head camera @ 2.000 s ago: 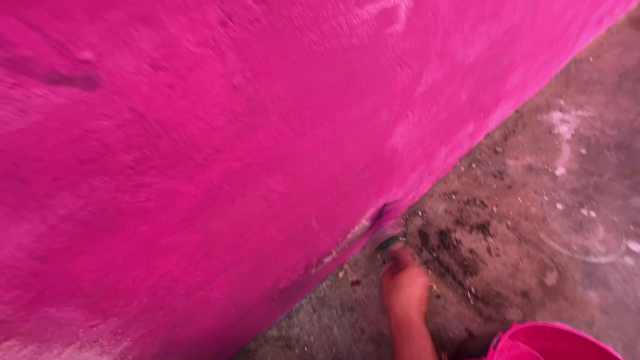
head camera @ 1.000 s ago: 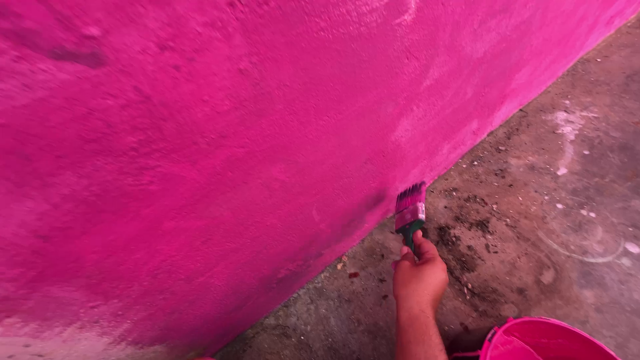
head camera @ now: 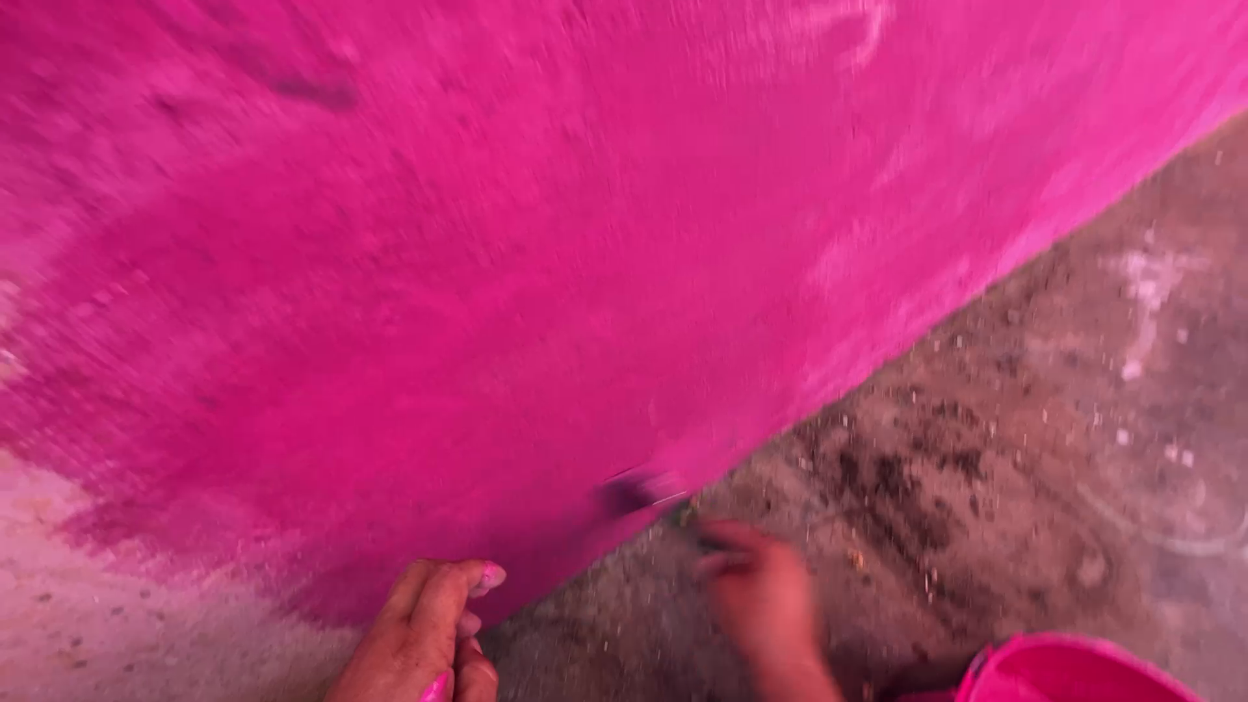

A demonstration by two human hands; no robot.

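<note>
My right hand [head camera: 765, 590] grips the green handle of a paintbrush [head camera: 639, 492], blurred by motion. Its dark bristles lie against the lower edge of a pink-painted wall [head camera: 546, 322], close to where the wall meets the floor. At the bottom, my left hand [head camera: 429, 629] is raised in front of the wall with its fingers partly bent, pink paint on a fingertip and on the thumb, and nothing visible in it. A bucket with a pink inside [head camera: 1072, 673] is cut off by the bottom edge, right of my right hand.
Rough concrete floor [head camera: 975, 468] runs diagonally along the wall's base, with dark dirt, small debris and pale splashes. At the lower left the wall shows a paler, thinly covered patch [head camera: 127, 604].
My left hand has come into view at the bottom. The brush in my right hand has moved left along the wall's base. The view has shifted somewhat left.
</note>
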